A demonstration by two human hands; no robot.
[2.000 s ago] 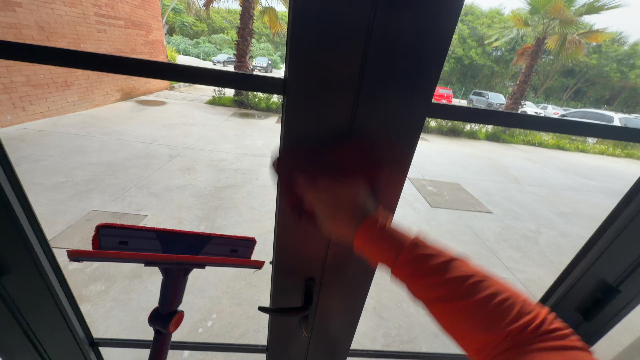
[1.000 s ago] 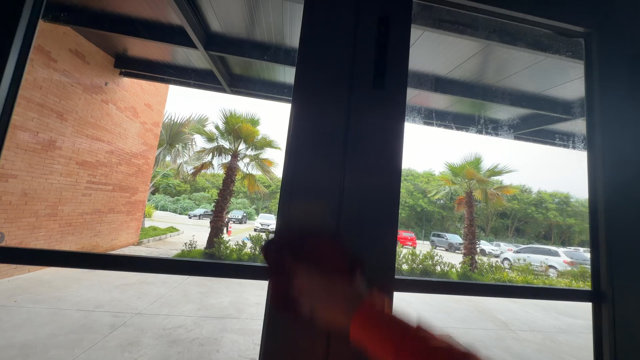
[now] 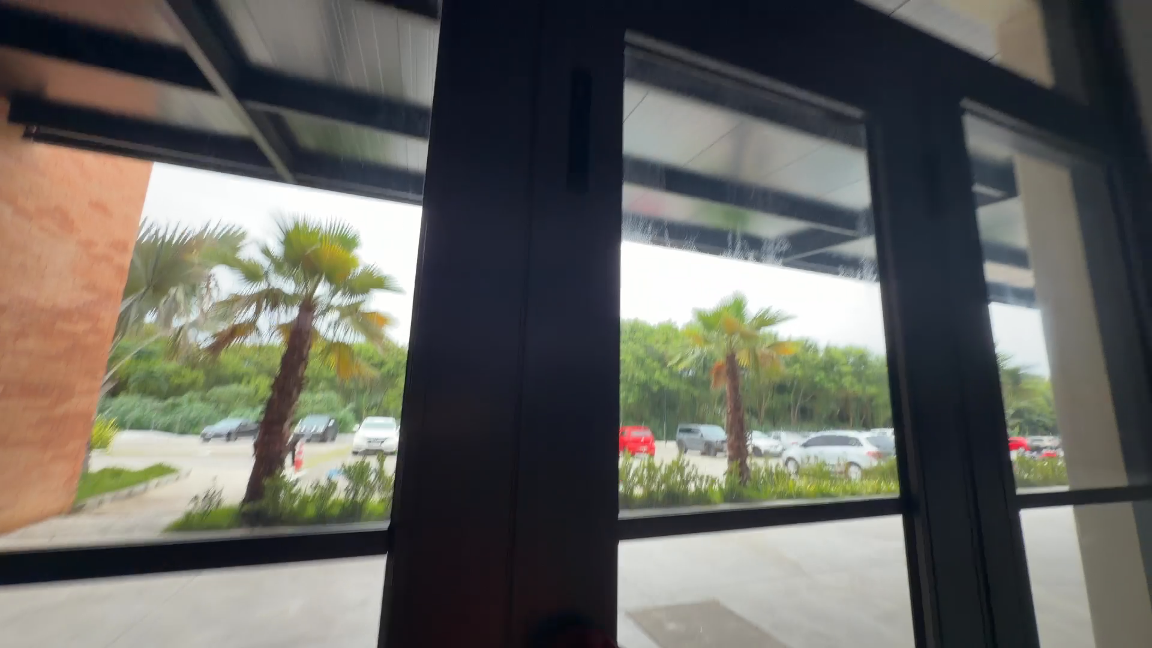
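Observation:
A dark metal door frame (image 3: 513,324) stands upright in the middle, with glass panes on both sides. At the bottom edge, against this frame, a small, dark reddish shape (image 3: 576,633) just shows; it is too dark and cut off to tell whether it is my right hand or something in it. My left hand is out of view. White marks show on the upper part of the right glass pane (image 3: 747,247).
Dark crossbars (image 3: 765,517) cross the panes. A narrower glazed panel (image 3: 1035,360) stands at the right. Beyond the glass are a brick wall (image 3: 54,333), palm trees (image 3: 292,387), parked cars (image 3: 832,450) and a roof with dark beams (image 3: 342,103).
The view has tilted up and turned right. The right hand and orange sleeve, earlier moving along the door frame, no longer show clearly. The squeegee seen at lower left has left the view.

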